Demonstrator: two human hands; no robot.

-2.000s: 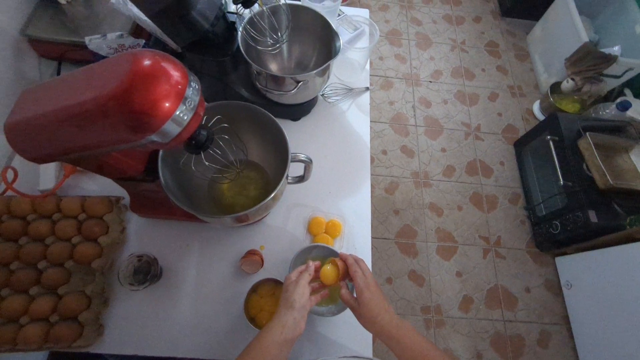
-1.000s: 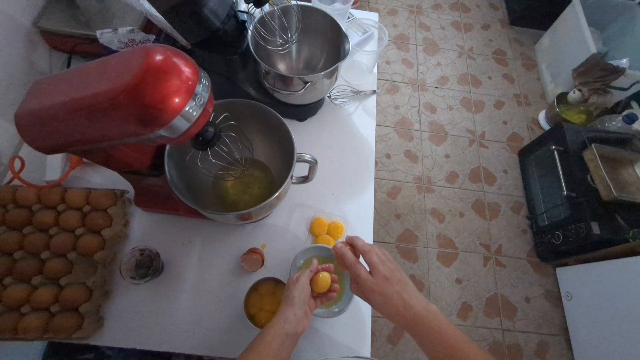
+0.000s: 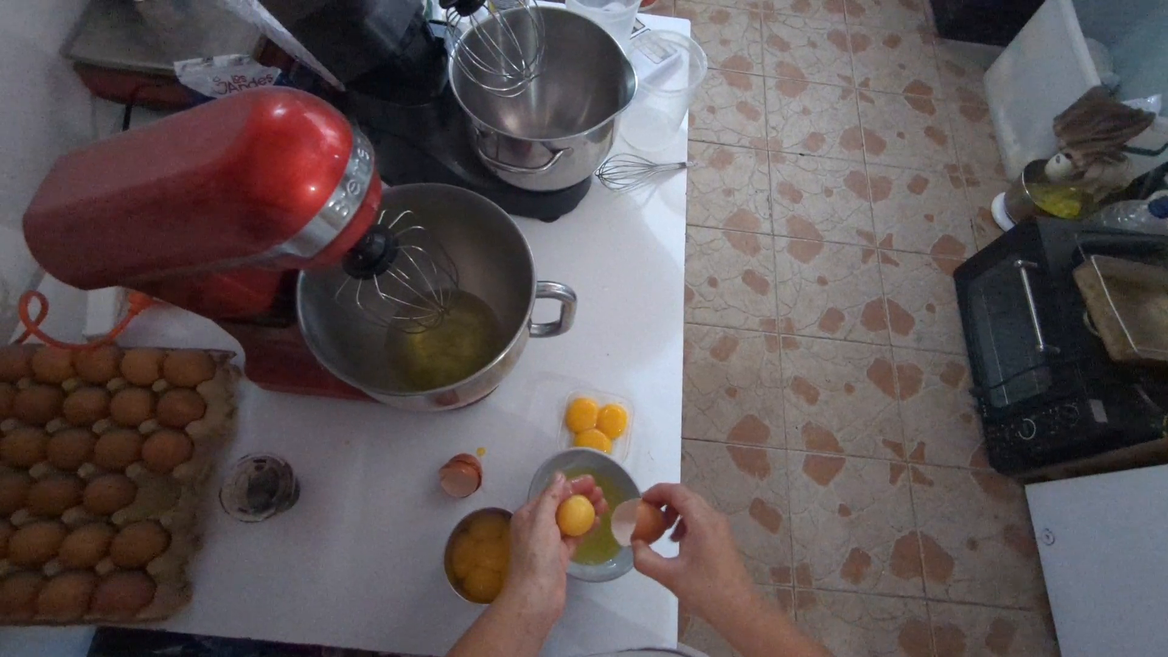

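Note:
My left hand (image 3: pixel 546 538) cups an egg yolk (image 3: pixel 576 516) in its fingers above the left part of a grey bowl (image 3: pixel 540 474) with egg white (image 3: pixel 598 538) in it. To its right, my right hand (image 3: pixel 680 543) pinches an opened brown eggshell (image 3: pixel 640 522) over the bowl's right rim. Just left of my left hand stands a metal bowl of yolks (image 3: pixel 478 557). Behind the grey bowl, several yolks (image 3: pixel 595 422) lie in a small clear plastic container. Another broken eggshell (image 3: pixel 461 475) rests on the white table.
A red stand mixer (image 3: pixel 201 192) holds a whisk over a steel bowl (image 3: pixel 493 246) with clear yellowish liquid. A cardboard egg tray (image 3: pixel 210 401), a small glass (image 3: pixel 259 487), a second mixer bowl (image 3: pixel 584 82) and a hand whisk (image 3: pixel 630 172) share the table. A black oven (image 3: pixel 1022 338) stands at right.
Two seconds ago both hands were together around the yolk. It now lies in my left hand, and my right hand has moved right with the shell.

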